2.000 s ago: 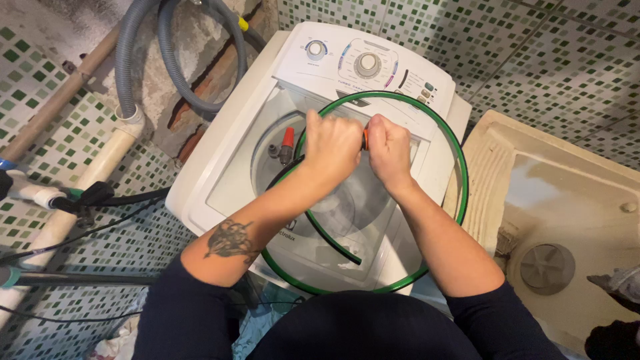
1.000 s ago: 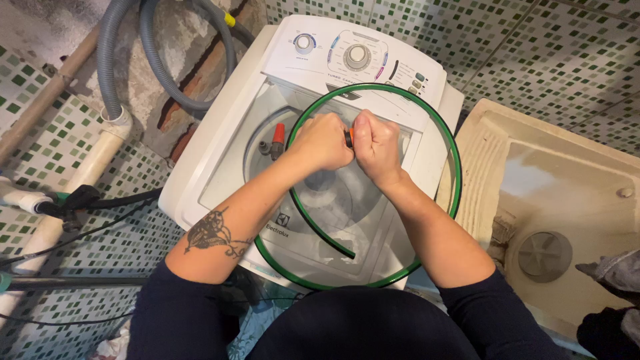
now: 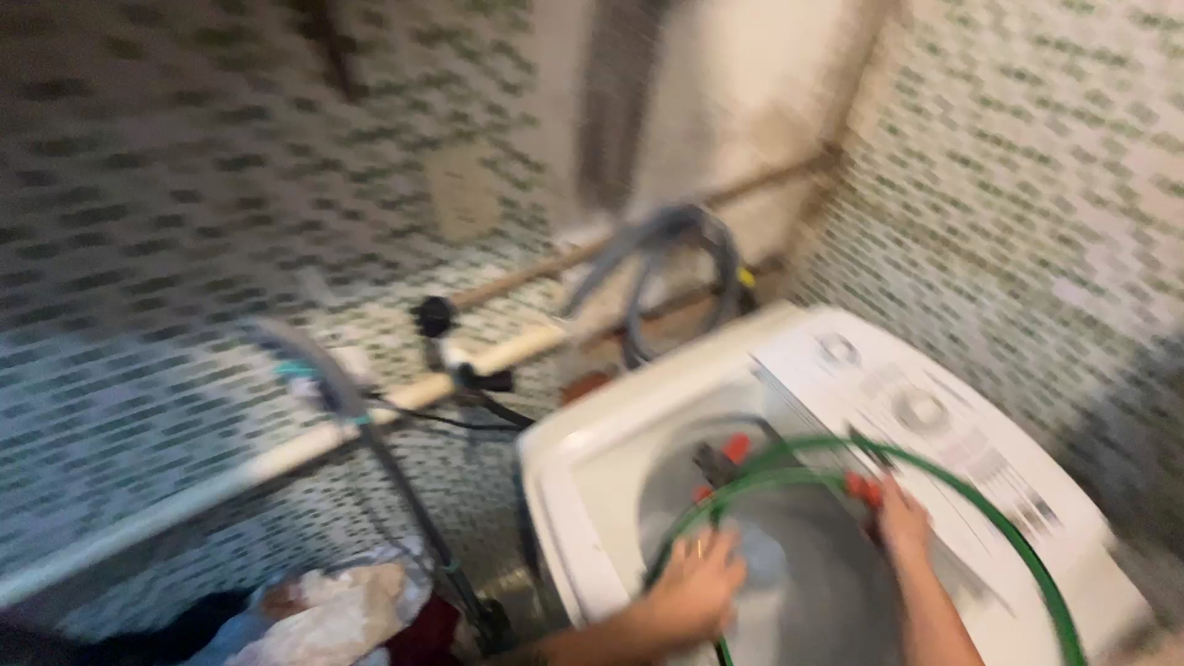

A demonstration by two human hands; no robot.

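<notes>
The view is blurred by motion. A green hose [image 3: 1013, 527] lies in a loop over the lid of a white top-loading washing machine [image 3: 578, 462]. My left hand [image 3: 698, 578] is at the left part of the loop, against the hose; its grip is too blurred to tell. My right hand [image 3: 902, 527] holds an orange-red hose fitting [image 3: 862, 488] near the control panel. Another dark fitting with orange-red parts [image 3: 724, 458] rests on the lid, above and beside my left hand.
A coiled grey drain hose [image 3: 638, 296] hangs behind the machine. A cream pipe [image 3: 407, 393] with a tap runs along the tiled wall. A grey-and-black handle [image 3: 407, 490] stands left of the machine, near a heap of cloths [image 3: 338, 615].
The view has swung strongly to the left. My hands were together at the fitting and are now apart, the right at the orange-red fitting, the left lower along the hose loop.
</notes>
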